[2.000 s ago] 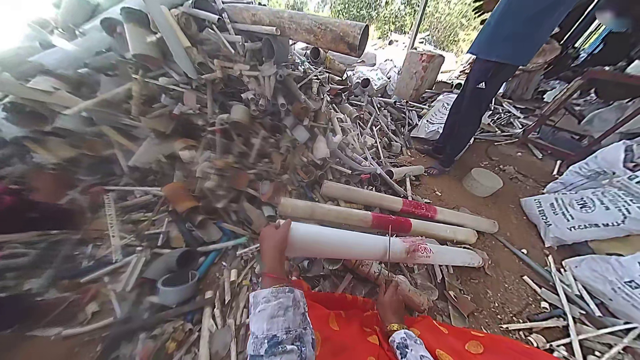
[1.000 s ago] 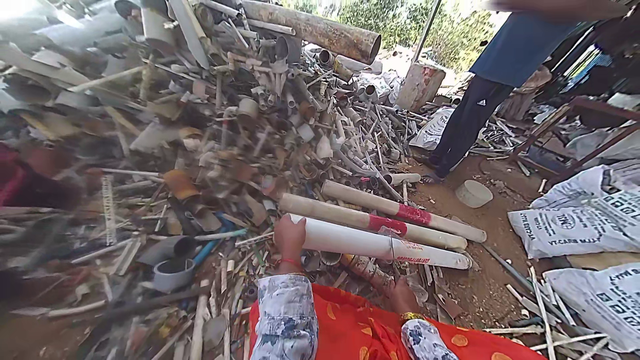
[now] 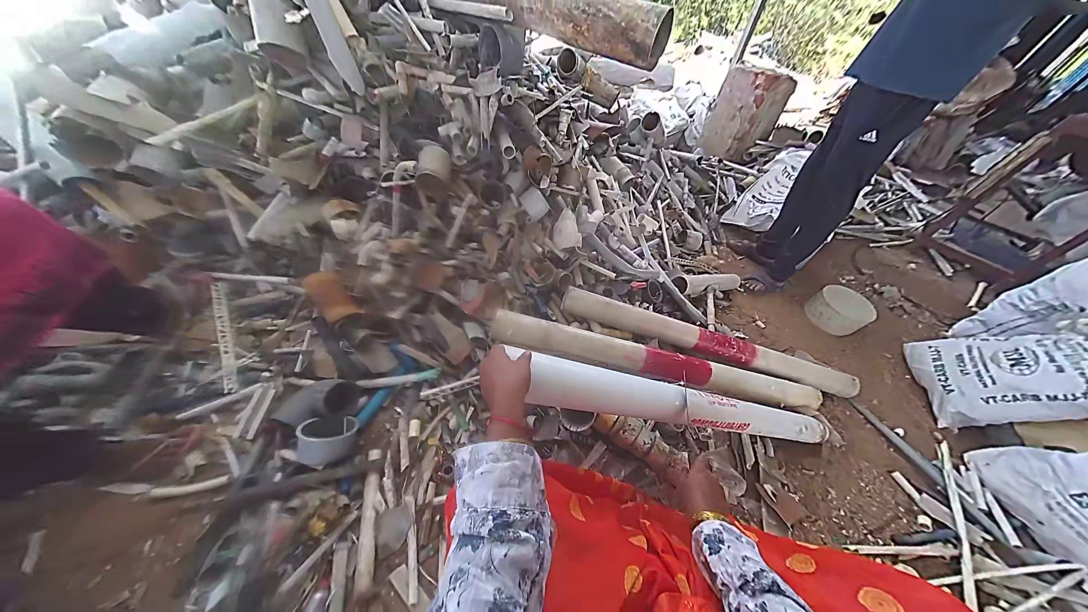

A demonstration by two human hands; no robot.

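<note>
My left hand point(image 3: 507, 384) grips the near-left end of a white plastic pipe point(image 3: 612, 391) with red print. The pipe lies slanting across the view in front of me. Below its middle is my right hand point(image 3: 699, 486), closed around something thin that rises to the pipe, perhaps a blade or tool; its kind cannot be told. Beyond the white pipe two cream pipes with red bands lie side by side, a nearer one point(image 3: 578, 342) and a farther one point(image 3: 637, 318). A brownish pipe point(image 3: 633, 435) lies under the white one, partly hidden.
A big heap of scrap pipes point(image 3: 476, 170) fills the left and back. A person in dark trousers point(image 3: 837, 161) stands at the back right, near a round pale block point(image 3: 840, 310). Printed white sacks point(image 3: 1003, 382) lie at right. At the left edge is a blurred person in red point(image 3: 51, 272).
My left hand still holds the white pipe's end. The person at the back right has shifted an arm. Otherwise the pipes before me keep their arrangement.
</note>
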